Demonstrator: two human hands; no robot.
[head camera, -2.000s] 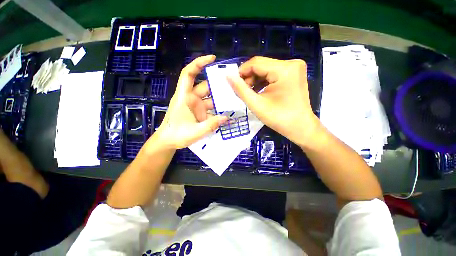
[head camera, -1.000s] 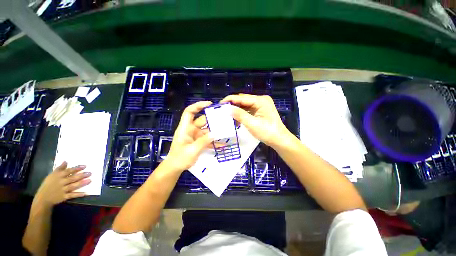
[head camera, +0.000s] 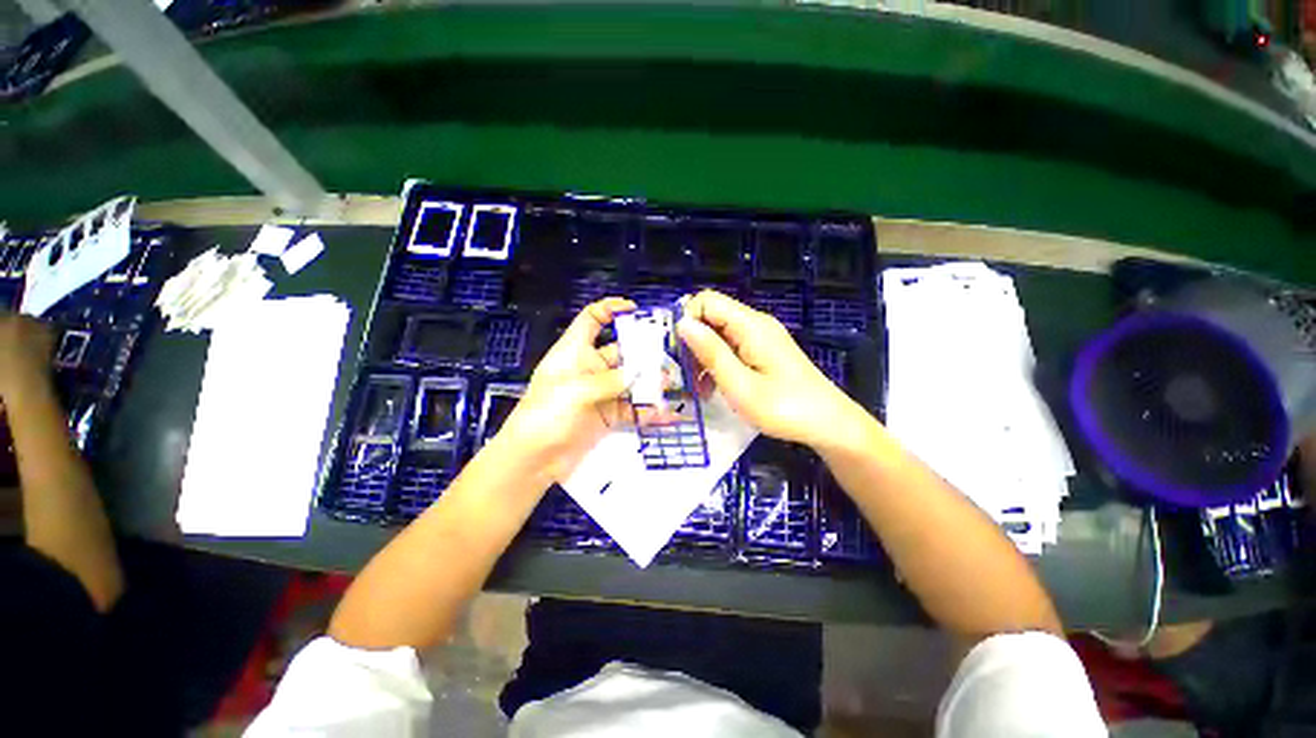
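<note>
A dark phone front housing (head camera: 673, 438) with a keypad grid is held over the tray in front of me. A white gasket piece (head camera: 642, 356) lies over its window end. My left hand (head camera: 573, 387) grips the housing from the left side. My right hand (head camera: 753, 371) has its fingertips at the housing's upper right edge, by the white piece; whether they pinch it is too small to tell. A white sheet (head camera: 637, 516) with small dark slits lies under the hands on the blister tray (head camera: 554, 300). Two housings with white window outlines (head camera: 437, 229) sit at the tray's upper left.
Plain white sheets (head camera: 263, 418) and small white offcuts (head camera: 217, 289) lie left of the tray. A stack of sheets (head camera: 964, 404) and a desk fan (head camera: 1181, 408) are on the right. Another person's arm (head camera: 59, 483) is at far left. A green conveyor (head camera: 606, 130) runs behind.
The white piece over the window now looks narrower and partly raised, with dark housing showing at its right. The neighbour's hand has left the plain white sheets. The camera view has shifted.
</note>
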